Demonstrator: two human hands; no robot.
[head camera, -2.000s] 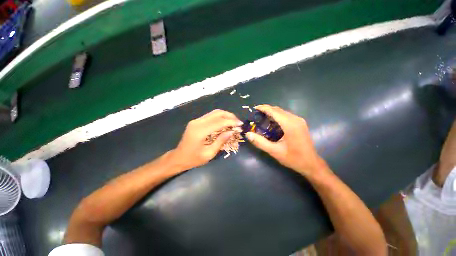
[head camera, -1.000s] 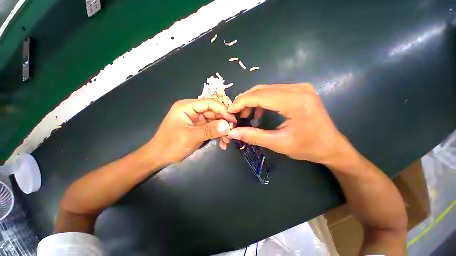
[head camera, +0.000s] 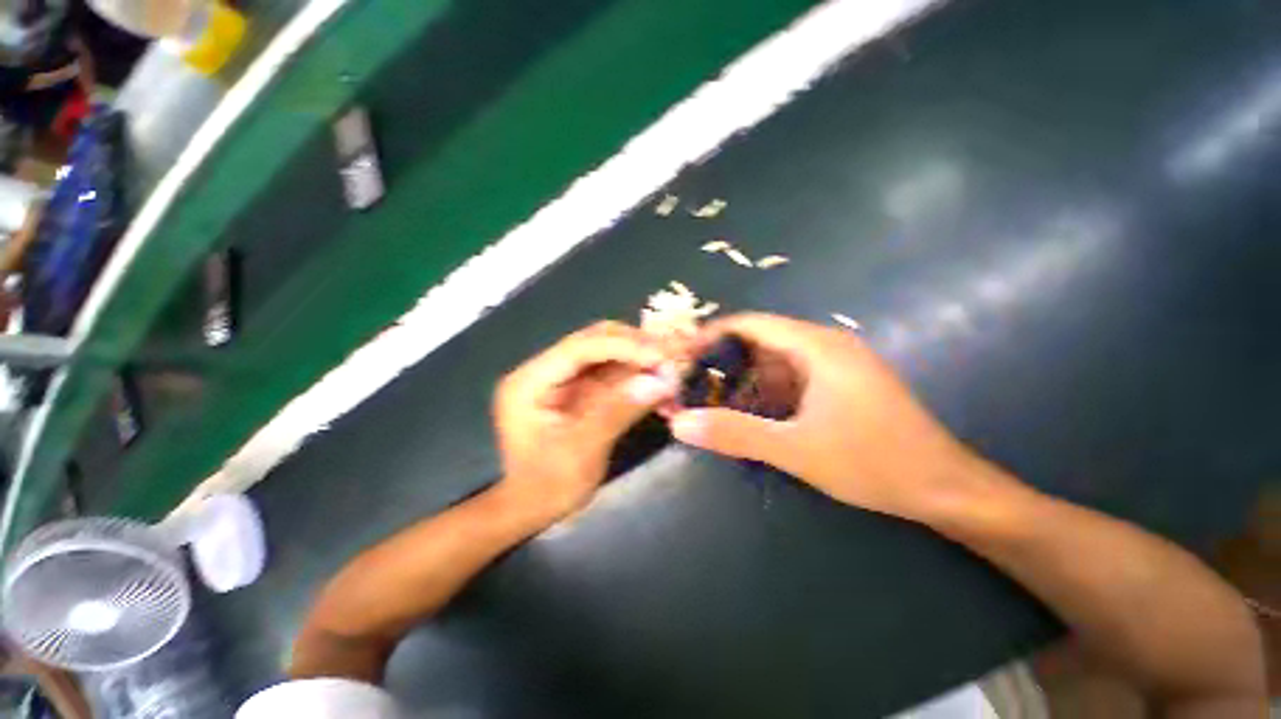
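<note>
A dark phone unit (head camera: 719, 368) with a small orange-yellow mark is in my right hand (head camera: 829, 414), between thumb and fingers. Most of it is hidden by the fingers. My left hand (head camera: 569, 414) meets it at its left end, with thumb and index fingertip close together. Whether a small piece is between those fingertips is too blurred to tell. A pile of small pale pieces (head camera: 672, 309) lies on the bench just beyond my hands. Several stray pale pieces (head camera: 733, 254) lie farther out, and one lies to the right of the pile.
A chipped white rail (head camera: 534, 253) borders the green belt (head camera: 464, 169). Several keypad phones lie on the belt, one (head camera: 358, 157) farther up. A white fan (head camera: 96, 596) and a pale round object (head camera: 228, 542) stand at the lower left. Blue and yellow items are beyond the belt.
The view has shifted, showing more belt and the fan. The phone unit was angled down toward me and is now enclosed by my right hand. My right fingertips have parted from my left fingertips.
</note>
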